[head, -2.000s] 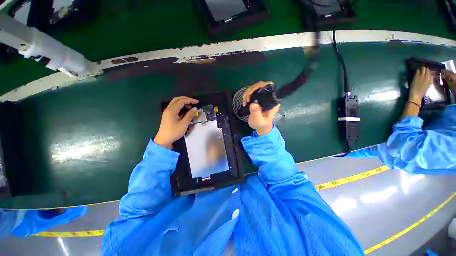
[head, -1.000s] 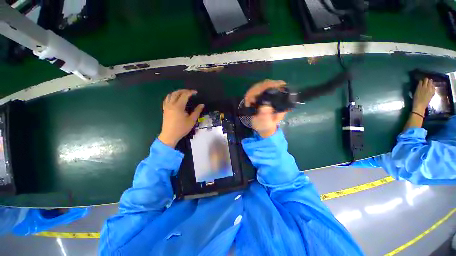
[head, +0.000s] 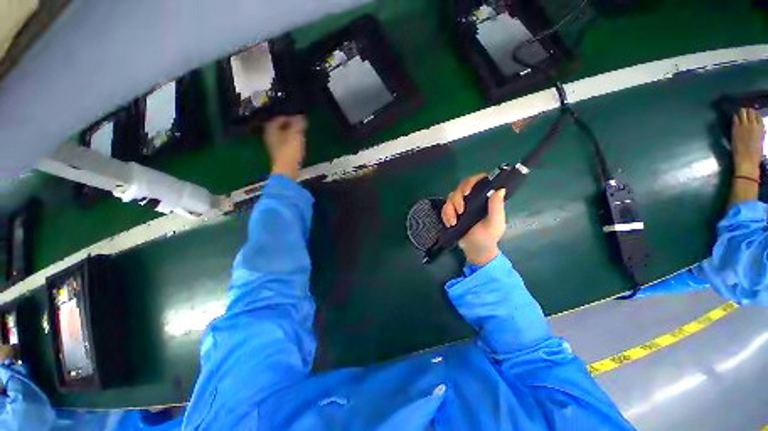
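My right hand (head: 478, 220) grips the black electric screwdriver (head: 472, 210), its tip pointing down left over the green bench. The round mesh-like screw dish (head: 424, 226) lies just left of the tool, partly behind it. My left hand (head: 286, 139) is stretched over the pale rail, blurred, at the near edge of a black tray (head: 268, 108) on the far green strip. That tray bears an open unit (head: 253, 74) with a pale plate. Whether the fingers hold the tray cannot be told.
More trayed units stand on the far strip, one right of my left hand (head: 360, 88). A white pipe arm (head: 160, 187) is at left. A black box (head: 621, 223) lies right. Another tray (head: 105, 324) is on the bench at left. Other people's hands show at both sides.
The trayed unit is gone from in front of me. My left hand has moved forward over the rail to the far strip. The screwdriver is held more slanted, and the view has shifted.
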